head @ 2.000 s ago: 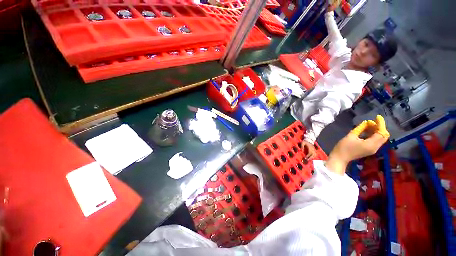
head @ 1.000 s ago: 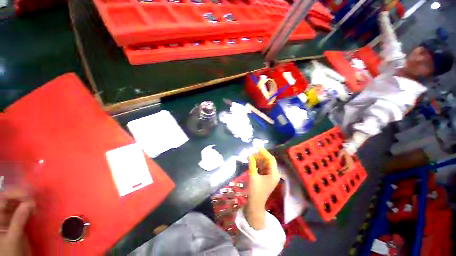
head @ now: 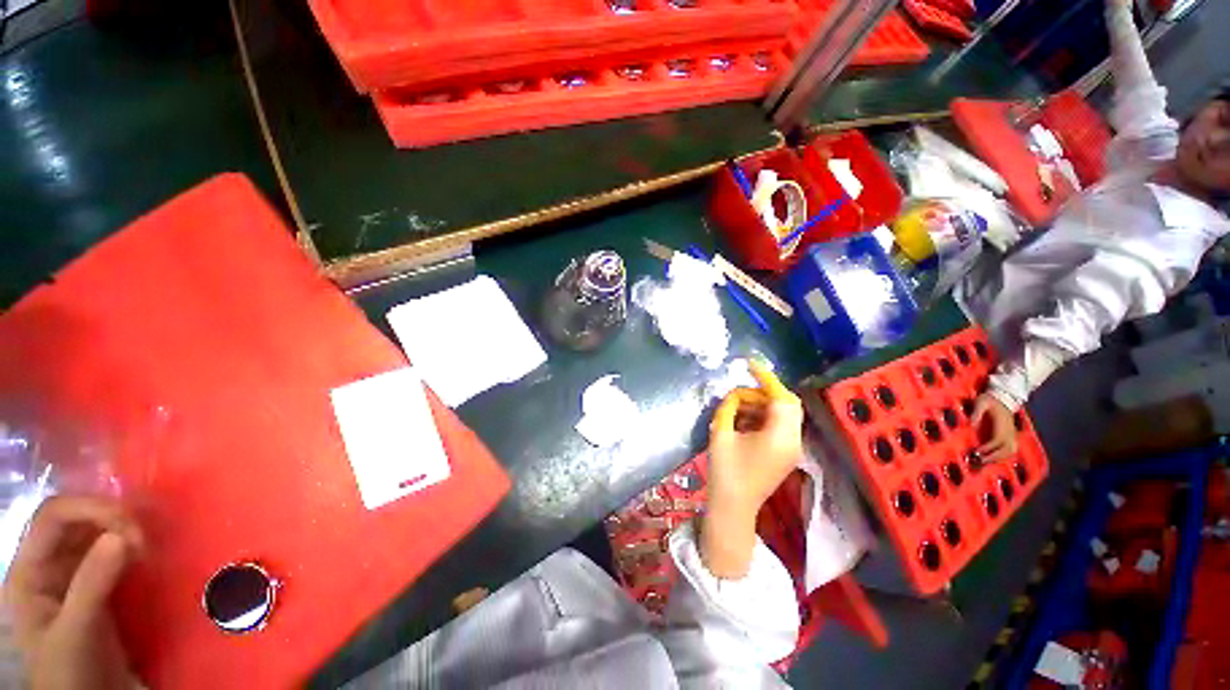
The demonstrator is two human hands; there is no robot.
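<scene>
A dark round watch head (head: pixel 240 597) with a silver rim lies face up on the red mat (head: pixel 270 310). A white card (head: pixel 389 434) with a slot lies flat on the mat's right part. My left hand (head: pixel 74 586) is at the left edge, partly cut off, left of the watch head. Clear glossy film (head: pixel 41 458) shows just beyond it; whether the fingers touch it I cannot tell. My right hand (head: pixel 755 445), with orange-yellow finger cots, is raised over the bench's front edge. Its fingers are curled with a gap, and nothing shows between them.
A white wipe (head: pixel 467 340), a clear bottle (head: pixel 590 299) and crumpled tissue (head: pixel 610 413) stand or lie beyond the mat. Red bins (head: pixel 850 182) and a blue container (head: pixel 850 294) are farther right. A coworker's hand (head: pixel 996 429) is at a red watch tray (head: pixel 884 496). Stacked trays (head: pixel 567 41) are on the shelf.
My right hand has come from the far right back to the bench edge. My left hand has come into view at the left. The camera view has shifted left.
</scene>
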